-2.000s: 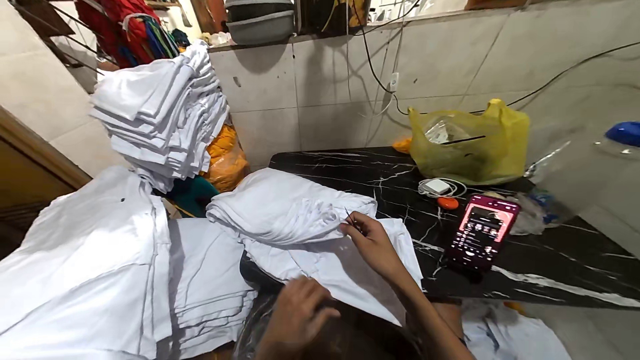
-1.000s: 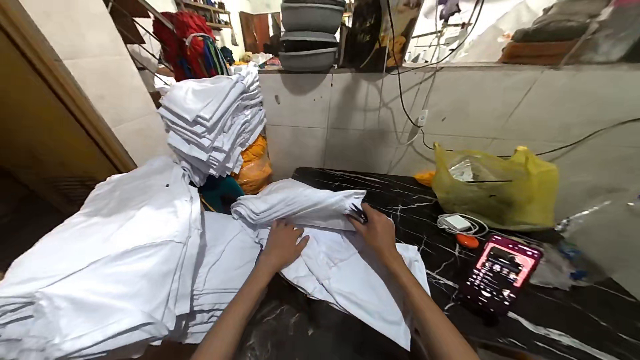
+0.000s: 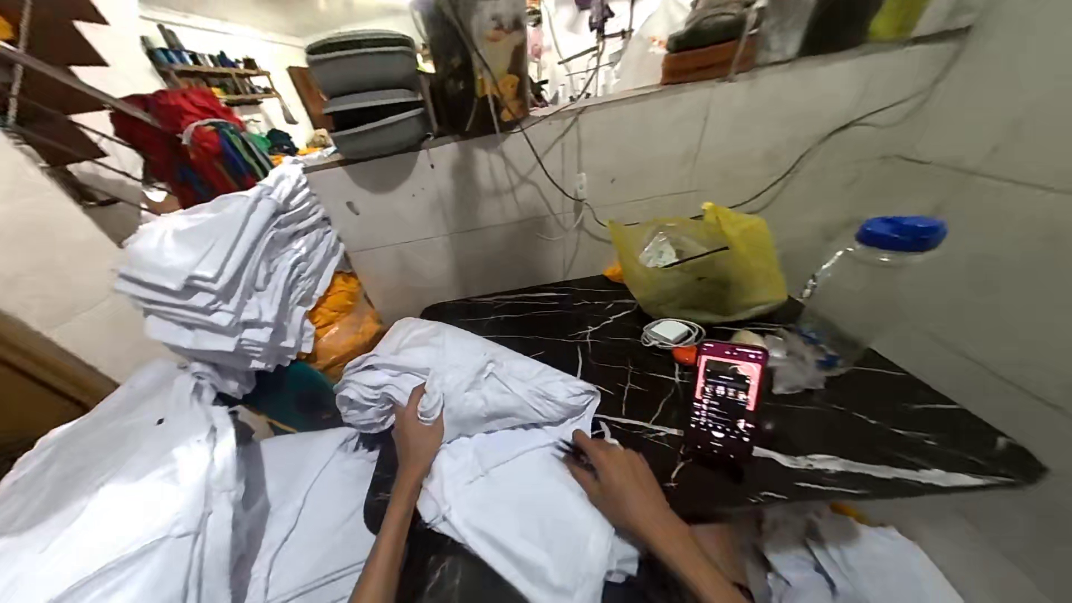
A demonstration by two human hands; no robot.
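Observation:
A white cloth garment (image 3: 519, 502) lies over the near edge of a black marble-patterned table, with a thick fold of white cloth (image 3: 469, 377) across its upper part. My left hand (image 3: 419, 431) grips a bunched bit of the fold near its left end. At the fold's lower right corner is my right hand (image 3: 615, 481), fingers bent, with a small dark tool at its fingertips, partly hidden; its kind cannot be told.
A tall stack of white cloths (image 3: 243, 276) and more white garments (image 3: 126, 494) are at left. On the table (image 3: 837, 419) are a lit phone (image 3: 727, 398), a white charger (image 3: 670, 332) and a yellow plastic bag (image 3: 703, 268). A blue-lidded clear jar (image 3: 871, 285) is at right.
My left hand, lying on the cloth a second ago, now grips part of the fold. The folded cloth looks wider and looser. The view has shifted.

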